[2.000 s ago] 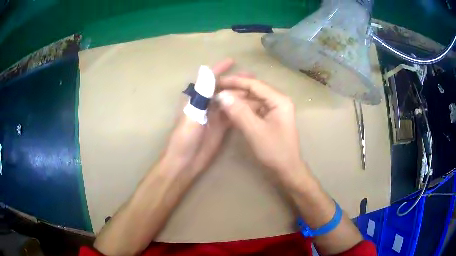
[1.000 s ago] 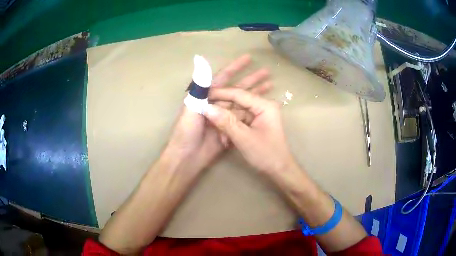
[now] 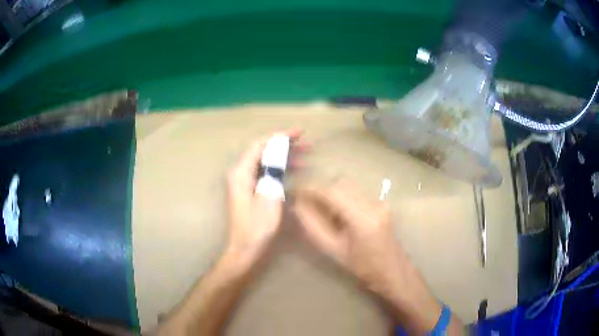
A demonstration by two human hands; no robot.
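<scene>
A white, finger-length piece (image 3: 276, 152) with a black band (image 3: 271, 172) round its middle lies along the thumb side of my left hand (image 3: 246, 207). Its upper end points away from me. I cannot tell if the hand grips it or if it covers the thumb. Reddish fingertips show behind its upper right side. My right hand (image 3: 351, 226) is just to the right, blurred, with curled fingers, apart from the white piece. Whether it holds anything small is not visible. White bits (image 3: 385, 189) lie on the tan mat (image 3: 190, 157) right of the hands.
A cloudy, brown-stained extractor hood (image 3: 446, 121) hangs over the mat's back right. Slim silver tweezers (image 3: 483, 226) lie below it. A shiny flexible arm (image 3: 538, 123) curves beside the hood. A dark metal stand (image 3: 531, 190) is at right. A dark strip (image 3: 353, 101) lies at the mat's back edge.
The view has tilted up, so everything sits lower. My right hand has moved off the white piece, to the right. White bits appeared on the mat between the first and second frames.
</scene>
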